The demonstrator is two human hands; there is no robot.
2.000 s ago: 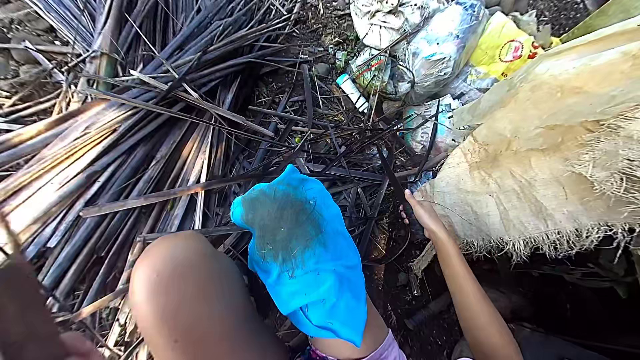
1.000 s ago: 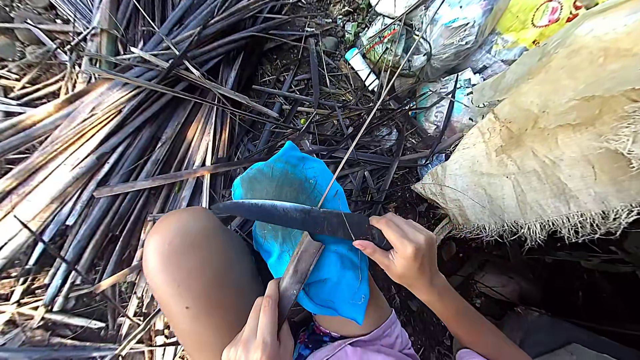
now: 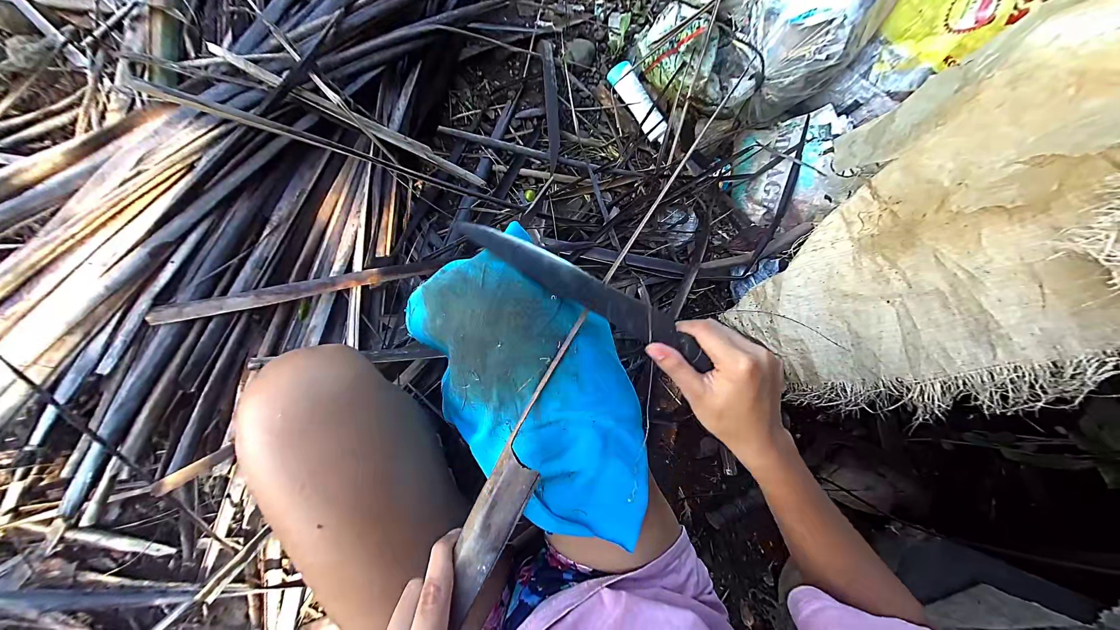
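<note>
My right hand [image 3: 731,385] grips the dark handle of a long, curved knife [image 3: 569,284], its blade pointing up and left above my knee. A blue cloth [image 3: 577,420] with a dark worn patch covers that knee. At the bottom, my left hand [image 3: 429,591] holds a dried palm frond strip [image 3: 494,521], wide at the hand and thin beyond. Its thin midrib rises past the cloth and crosses the blade; whether the two touch, I cannot tell.
Dried palm leaves [image 3: 192,201] lie heaped on the left. A frayed woven sheet [image 3: 954,227] spreads at right. Plastic bags [image 3: 801,52] and a white tube with a light-blue cap [image 3: 639,103] lie at the top. Leaf scraps [image 3: 560,166] litter the ground ahead.
Two seconds ago the knife was off to the right; it came across the cloth. Since one second ago it has moved up from the frond's wide part, its tip now higher. My left hand has moved lower.
</note>
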